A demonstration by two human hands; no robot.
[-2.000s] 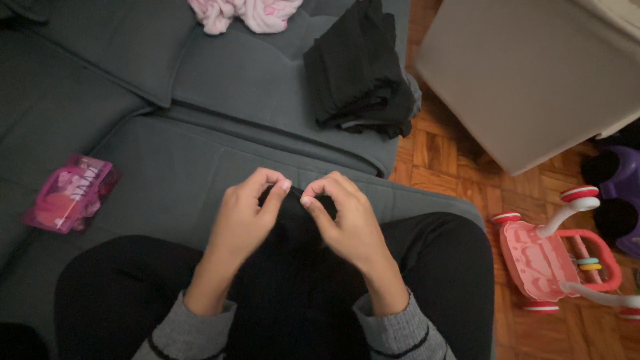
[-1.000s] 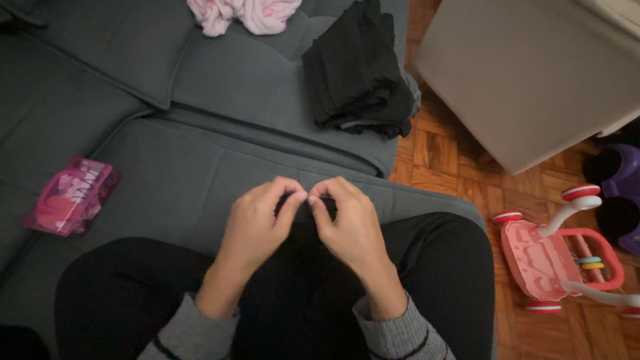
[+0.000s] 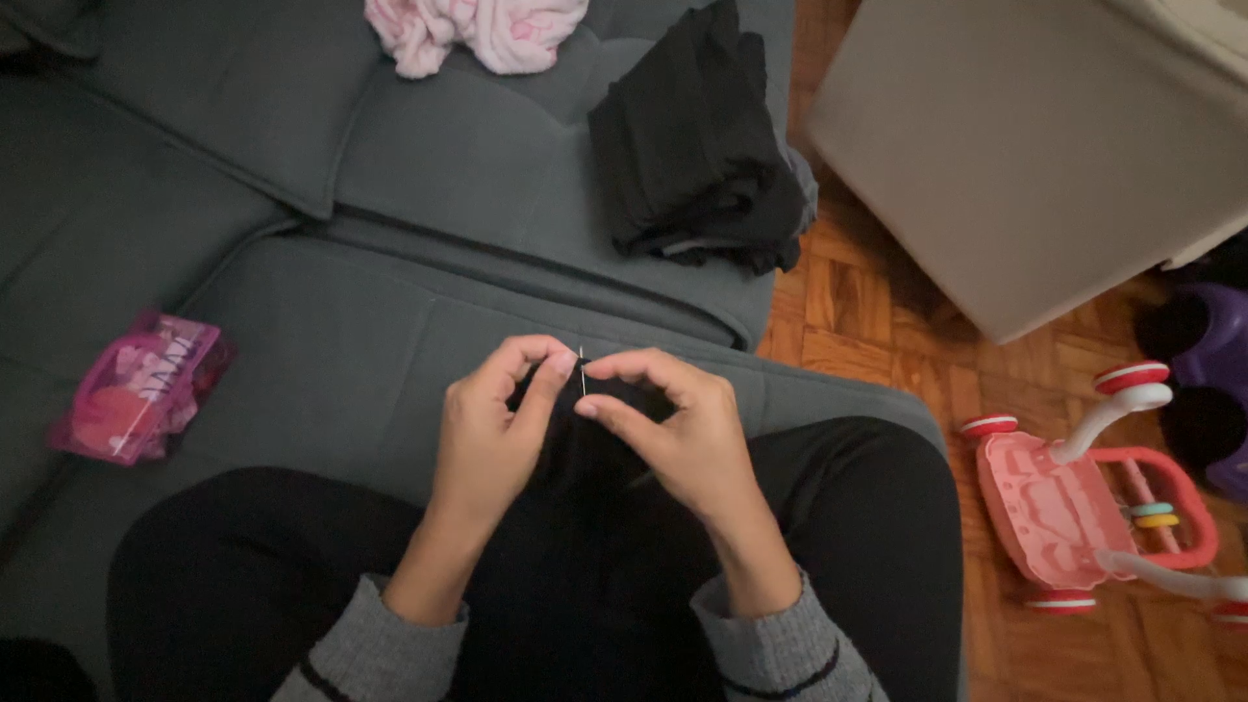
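A thin sewing needle [image 3: 583, 378] stands upright in the picture between my two hands, above my lap. My left hand [image 3: 502, 419] pinches black fabric [image 3: 561, 429] with thumb and index finger, just left of the needle. On the other side, the index finger and thumb of my right hand [image 3: 682, 424] are apart, their tips close by the needle; whether they touch it cannot be told. The black fabric hangs below the fingers and blends into my black trousers, so its outline is hidden. Any thread is too fine to see.
On the grey sofa [image 3: 439, 166] lie folded black clothes [image 3: 682, 146], a pink fleecy cloth [image 3: 487, 29] and a clear pink plastic case [image 3: 141, 390]. A beige box-like piece [image 3: 1024, 146] stands on the parquet floor [image 3: 838, 292], near a pink toy walker [image 3: 1058, 507] and a purple toy [image 3: 1209, 341].
The needle now shows between my hands; it was not visible in the earlier frames. My right thumb and index finger have parted from the close pinch of a second ago.
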